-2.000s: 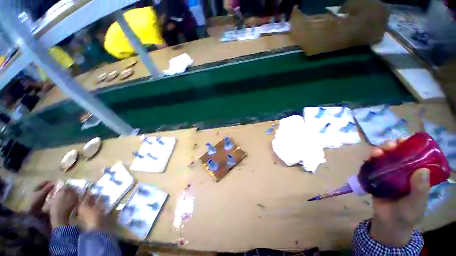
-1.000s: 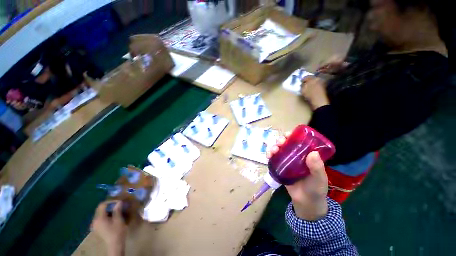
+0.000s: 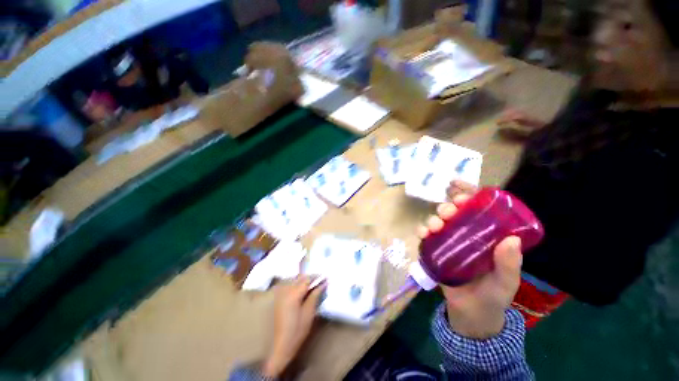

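My right hand [image 3: 480, 286] grips a clear squeeze bottle [image 3: 484, 237] full of red-pink liquid. Its thin purple nozzle points down-left, with the tip at the lower right corner of a white square plate [image 3: 344, 277]. My left hand [image 3: 292, 316] holds that plate by its left edge with thumb and fingers. The plate carries blue-looking metal posts. The picture is blurred, so I cannot tell whether the nozzle touches the plate.
A white rag [image 3: 277, 266] and a brown plate with posts [image 3: 242, 253] lie left of the held plate. More white plates [image 3: 292, 210] lie along the green belt [image 3: 186, 197]. Another person [image 3: 595, 201] is at the right; one white plate [image 3: 444, 170] is near their hand. Cardboard boxes [image 3: 406, 93] stand behind.
My left hand has left the brown plate and now holds a white plate, which has come left from near the bottle. The brown plate now lies beside the rag. The bottle stays in my right hand.
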